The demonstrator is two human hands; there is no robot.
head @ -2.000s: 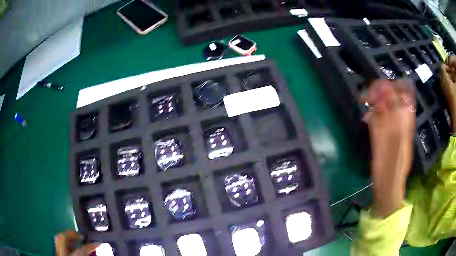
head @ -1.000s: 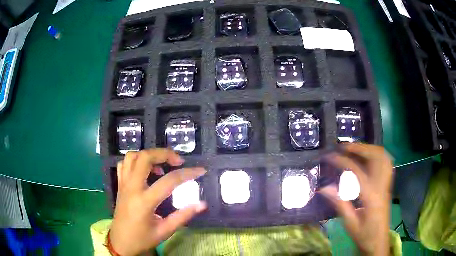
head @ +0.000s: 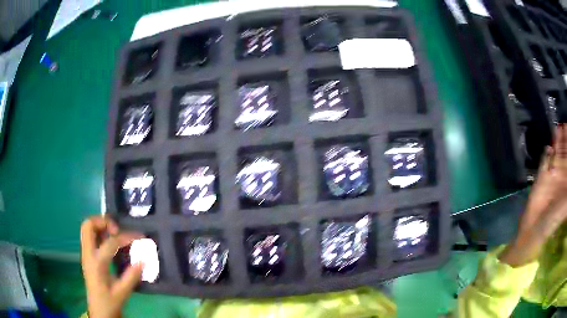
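A black foam tray [head: 298,208] holds square smartwatches in a grid of pockets. My left hand [head: 115,264] has its thumb and fingers at the left side of a glowing white square smartwatch [head: 145,259] in the bottom-left pocket. The other lit watches, such as one in the bottom row [head: 265,251], show small icons on dark faces. Shiny clear film [head: 345,239] covers some faces. My right hand [head: 549,177] is off the tray at the right edge, partly cut off and blurred; whether it holds anything is unclear.
A white paper slip [head: 377,53] lies over the tray's upper right. A white sheet [head: 180,23] shows behind the tray. Black foam trays [head: 497,118] stand at the right. A small blue object [head: 48,61] lies on the green bench [head: 56,143]. Another yellow sleeve [head: 554,282] is at lower right.
My right hand has left the tray and moved right. My left hand is at the bottom-left watch. The other visible bottom-row faces have changed from white to dark with icons.
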